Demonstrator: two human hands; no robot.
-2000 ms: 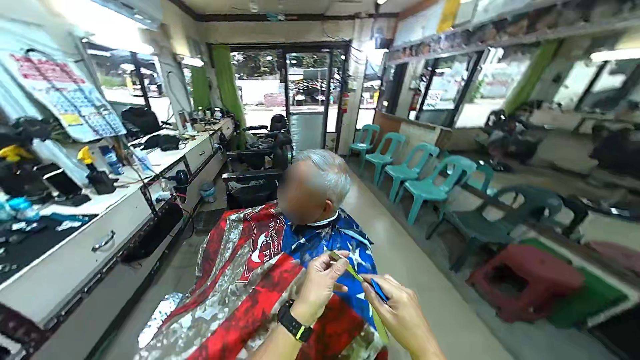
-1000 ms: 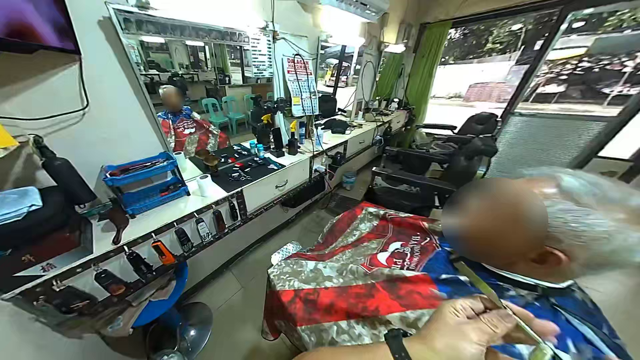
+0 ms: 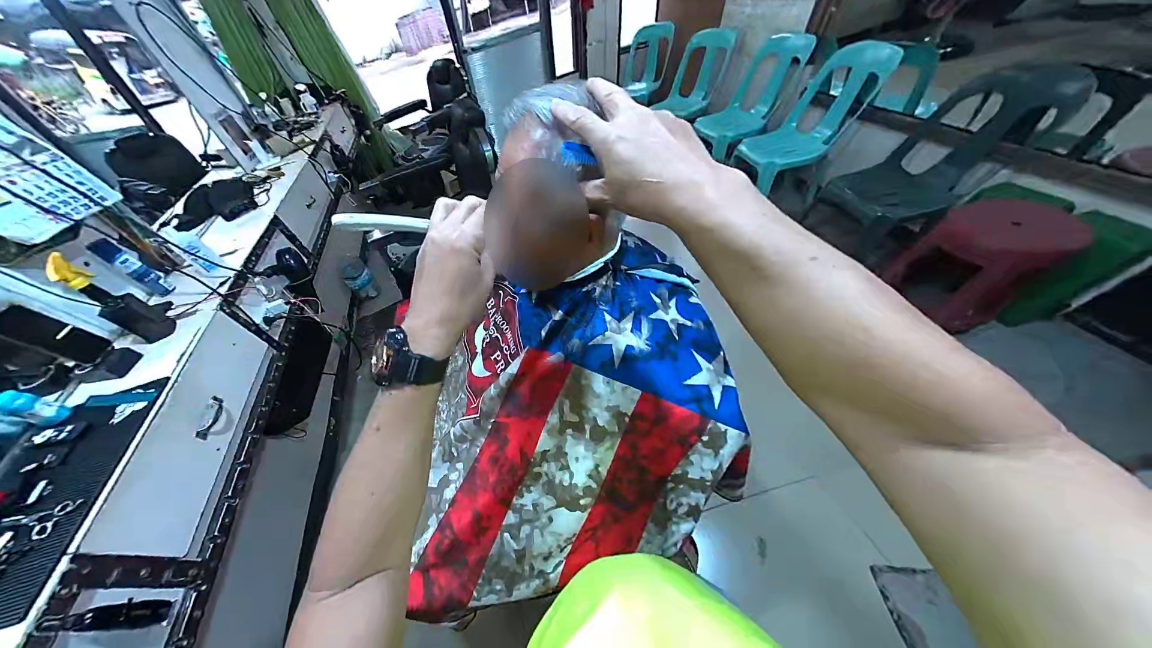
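Observation:
A seated person with short grey hair (image 3: 546, 101) wears a barber's cape (image 3: 576, 432) with red stripes, camouflage print and white stars on blue. My right hand (image 3: 643, 148) rests at the side and top of the head, its fingers on a small blue comb (image 3: 578, 154) against the hair. My left hand (image 3: 450, 256), with a black watch (image 3: 405, 360) on the wrist, is beside the face with curled fingers. A pale curved bar (image 3: 378, 221) runs up to it; whether the hand holds the bar or covers its end cannot be told.
Along the left runs a white counter (image 3: 171, 432) with drawers, cables, scissors (image 3: 45, 522) and a yellow-topped bottle (image 3: 67, 270). A black barber chair (image 3: 454, 135) stands behind the person. Green plastic chairs (image 3: 828, 126) and a red stool (image 3: 999, 243) are at the right.
My hands, low by the person's shoulder with a yellow-green strip-like thing two seconds ago, are now raised to the head and face. The view has swung left, then back.

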